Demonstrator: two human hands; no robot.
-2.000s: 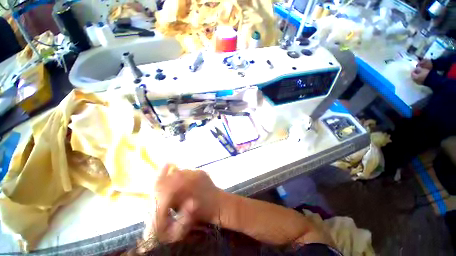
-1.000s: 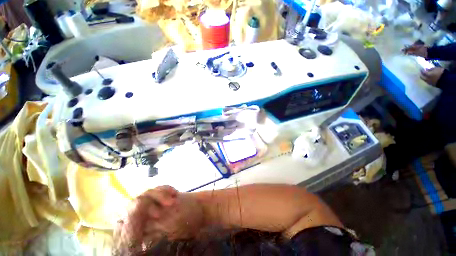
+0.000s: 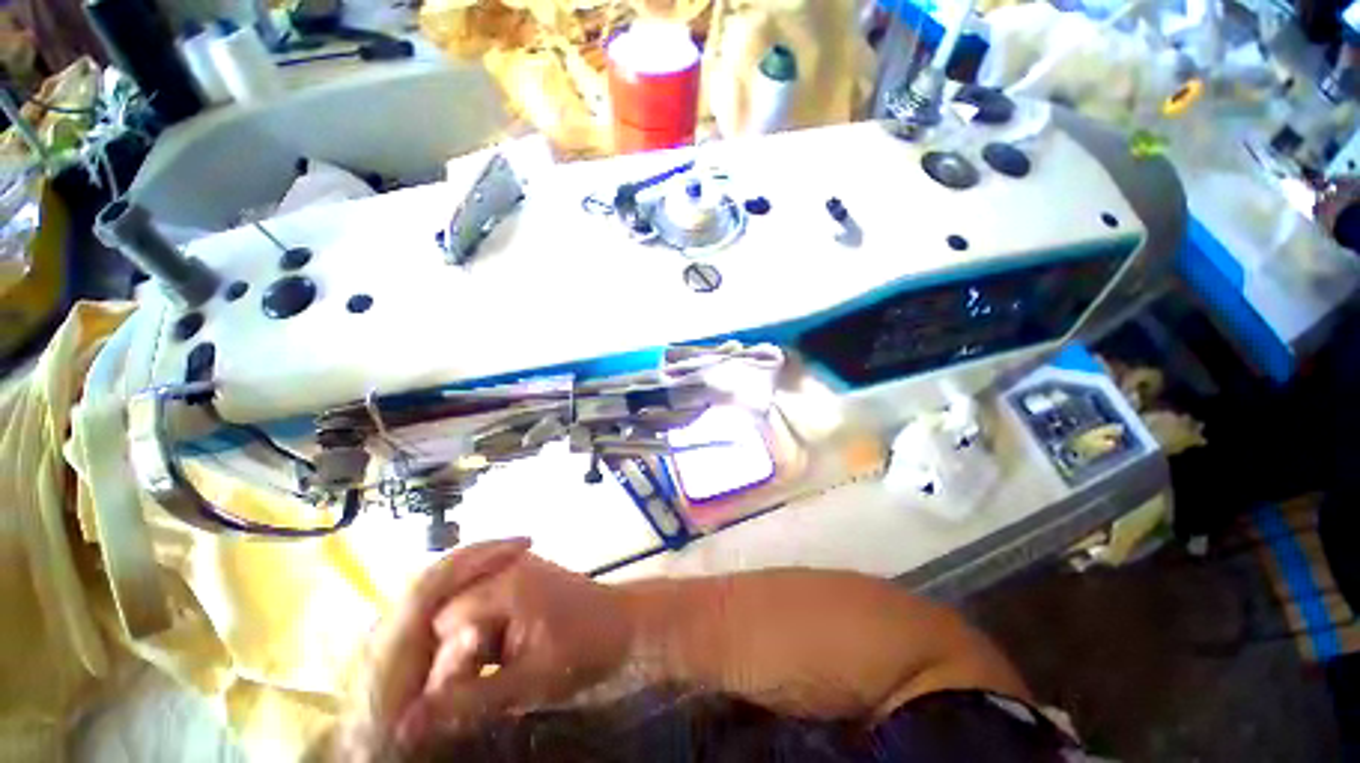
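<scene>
Pale yellow fabric (image 3: pixel 284 596) lies in soft folds at the left end of the white sewing machine (image 3: pixel 492 321) and runs down to my hand. My right hand (image 3: pixel 507 634) is in front of the needle area, its fingers bent beside the fabric; whether they pinch it is not clear. My left hand cannot be made out; the lower left is blurred, with dark hair across the bottom. The presser foot (image 3: pixel 440 522) is just above my right hand. A curved guard (image 3: pixel 142 447) stands at the machine's left end.
A bright-screened phone (image 3: pixel 721 455) lies under the machine arm, beside dark thread snips (image 3: pixel 649 499). A red thread cone (image 3: pixel 653 97) and a white tub (image 3: pixel 358 134) stand behind. A small metal-filled box (image 3: pixel 1077 429) sits at the right table end. More yellow cloth (image 3: pixel 559 67) is heaped behind.
The view has moved closer to the machine since the oldest frame. My right hand remains low in front of the needle area. The other person's hands at upper right have left view.
</scene>
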